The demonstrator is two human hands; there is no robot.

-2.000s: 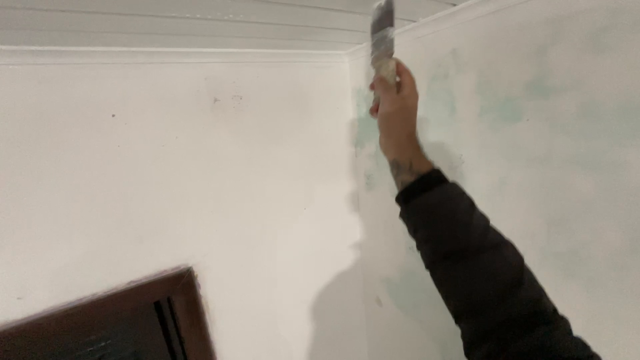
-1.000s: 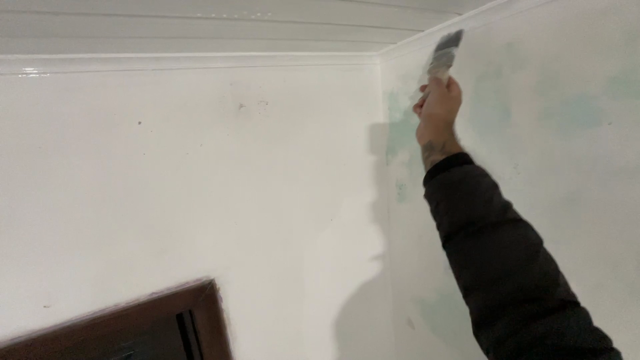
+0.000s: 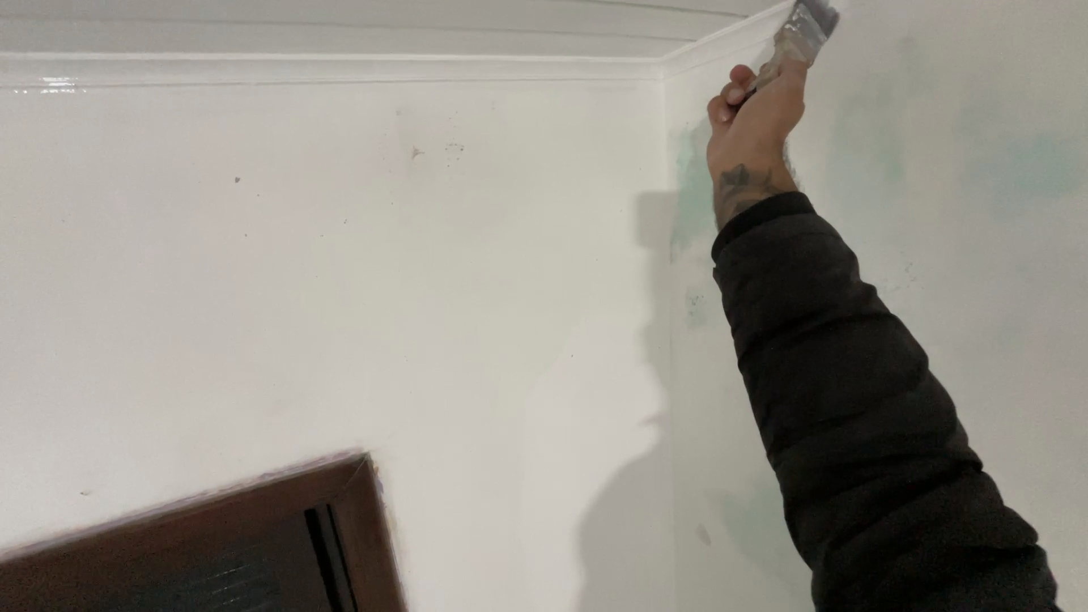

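Note:
My right hand (image 3: 759, 110), in a black padded sleeve, is raised at the upper right and grips a paintbrush (image 3: 803, 36) by its handle. The brush points up and to the right, its dark bristles at the top edge of the view and its ferrule smeared with whitish paint. Its tip is close to the white cornice (image 3: 722, 36) above the right wall (image 3: 952, 297); whether the bristles touch is not clear. That wall is pale with greenish patches. My left hand is not in view.
A white wall (image 3: 340, 280) with small marks fills the left and middle. A brown wooden frame (image 3: 374, 527) with a dark panel stands at the lower left. Overhead is a white panelled ceiling (image 3: 340, 17). A shadow falls along the wall corner.
My right hand has kept its hold on the brush. The brush leans further to the right than in the earliest frame, and the view has shifted somewhat.

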